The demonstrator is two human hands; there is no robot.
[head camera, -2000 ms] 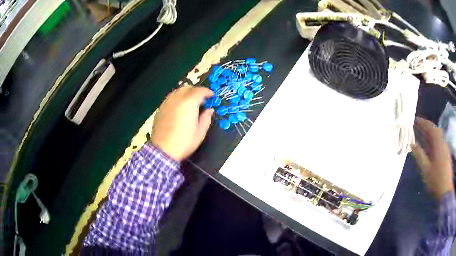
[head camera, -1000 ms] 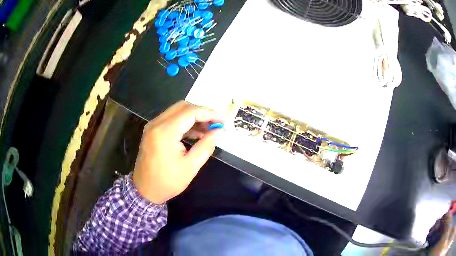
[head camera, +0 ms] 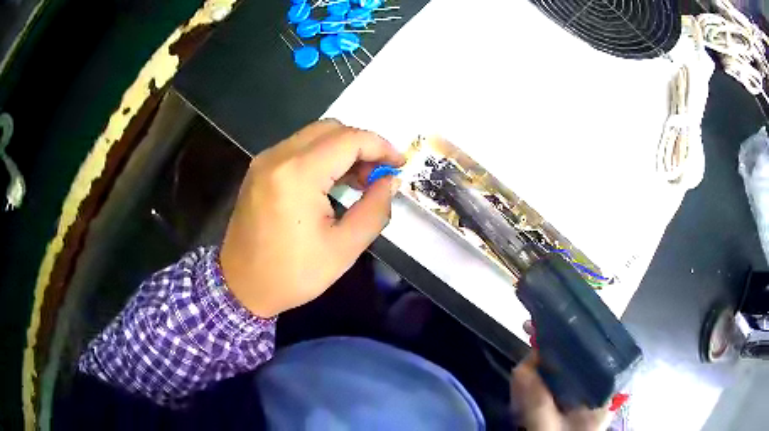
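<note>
My left hand pinches a blue disc component between thumb and forefinger at the left end of the open power strip housing. My right hand, partly cut off by the bottom edge, grips the dark soldering gun. The gun's long nose lies over the housing, its tip near the left end close to the disc. The nose hides part of the black modules. Whether the tip touches metal cannot be told. Blue and green wires show at the housing's right end.
The housing lies on a white sheet. A pile of blue discs is at the top left. A black fan and white cord bundles are at the back right. A clear plastic bag is at the right edge. The green conveyor is left.
My left hand has brought the disc to the housing's left end. My right hand has come in from the lower right with the soldering gun, whose nose is now over the housing.
</note>
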